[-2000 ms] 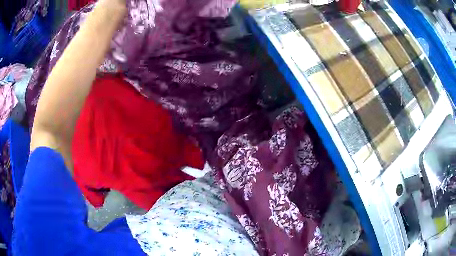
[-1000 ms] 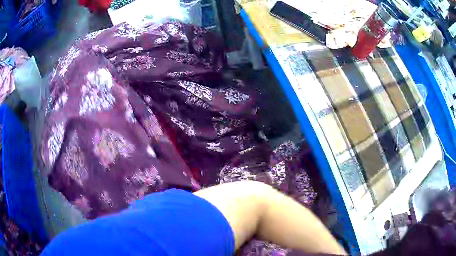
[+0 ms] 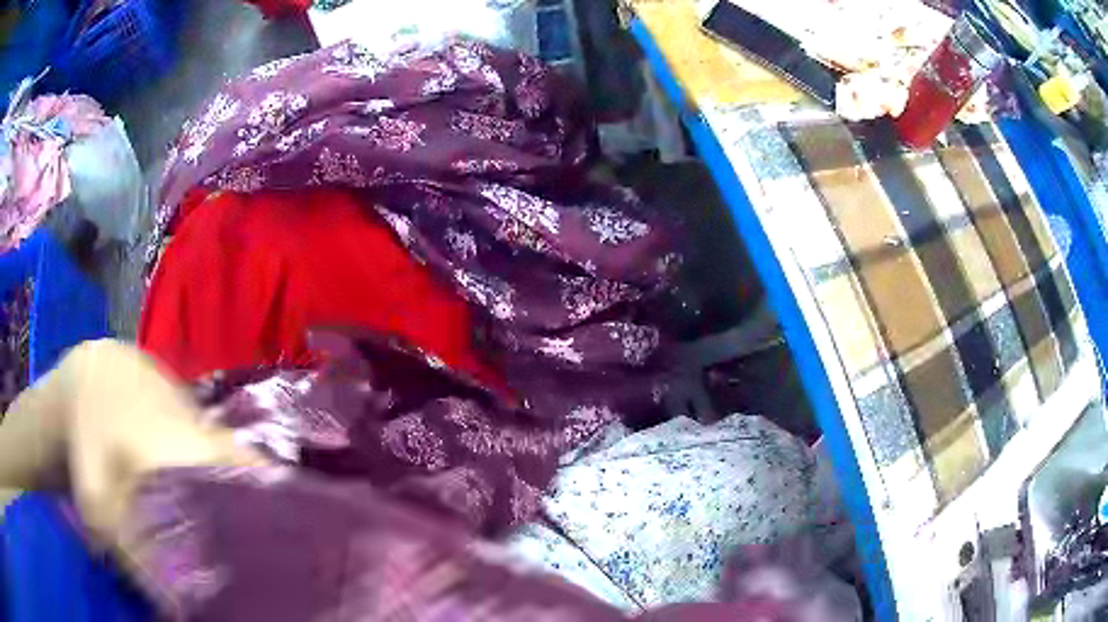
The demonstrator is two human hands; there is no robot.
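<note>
Purple floral cloth [image 3: 365,535] stretches across the lower left and bottom in the head view, blurred by motion. My bare left arm [image 3: 122,407] comes in at the left edge, bends, and runs down to this cloth. Cloth and blur hide the fingers, so their grip cannot be made out. More of the cloth lies bunched in dark, patterned folds at the upper middle. My right hand is not in view.
Red cloth [image 3: 304,286] lies between the purple folds. My lap has blue-flowered white cloth [image 3: 680,504]. At right is a blue-edged table with a plaid cover [image 3: 936,304], a dark phone [image 3: 772,49] and a red cup [image 3: 933,107]. Machine parts show lower right.
My left arm has swung from the lower middle to the left edge. The purple cloth has moved off the red cloth, which shows again, and lies across the bottom. The flowered lap cloth is uncovered.
</note>
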